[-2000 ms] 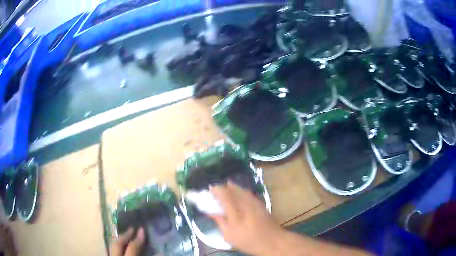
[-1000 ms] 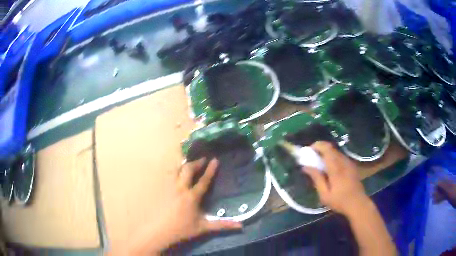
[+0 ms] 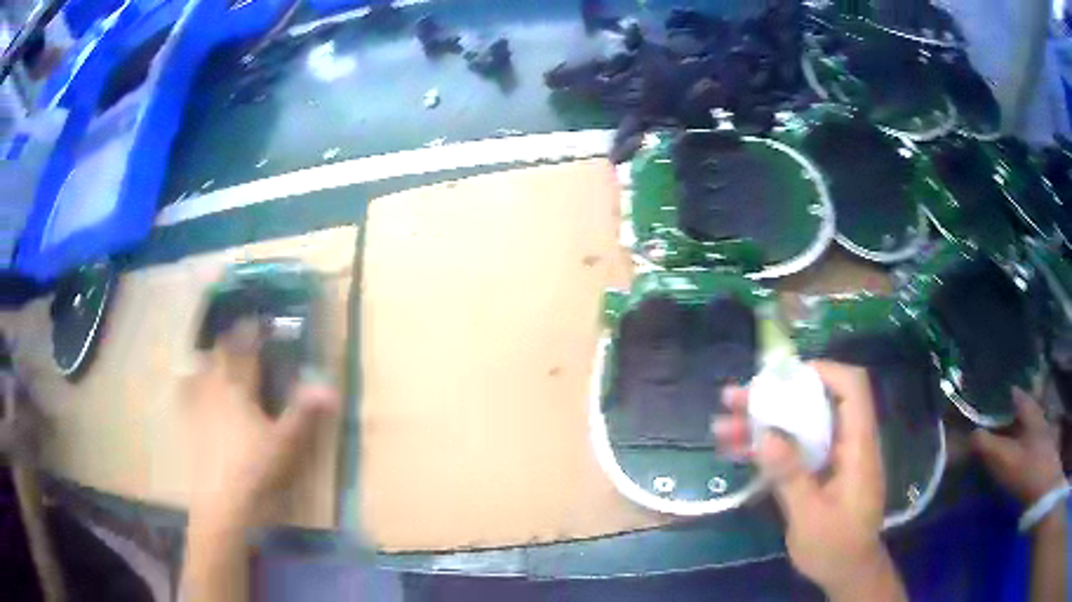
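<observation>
My left hand (image 3: 261, 406) is at the left cardboard, blurred, with its fingers on a green housing (image 3: 265, 300) with a dark middle. My right hand (image 3: 817, 470) holds the white glue bottle (image 3: 791, 412), its yellowish tip pointing up and away. The bottle is over the gap between a housing with a pale rim (image 3: 682, 376) and another housing (image 3: 917, 412) partly hidden behind the hand. I cannot tell if the tip touches anything.
A housing lies beyond (image 3: 752, 200), with more overlapping at right. A heap of black inserts (image 3: 694, 71) is at the back. A blue bin (image 3: 124, 141) and a housing (image 3: 80, 315) are at left. Another person's hand (image 3: 1023, 453) reaches in at right.
The view has turned left. My left hand has left the middle housing and is now on a housing at left. My right hand still holds the bottle, now nearer the middle housing. Another person's hand is nearer.
</observation>
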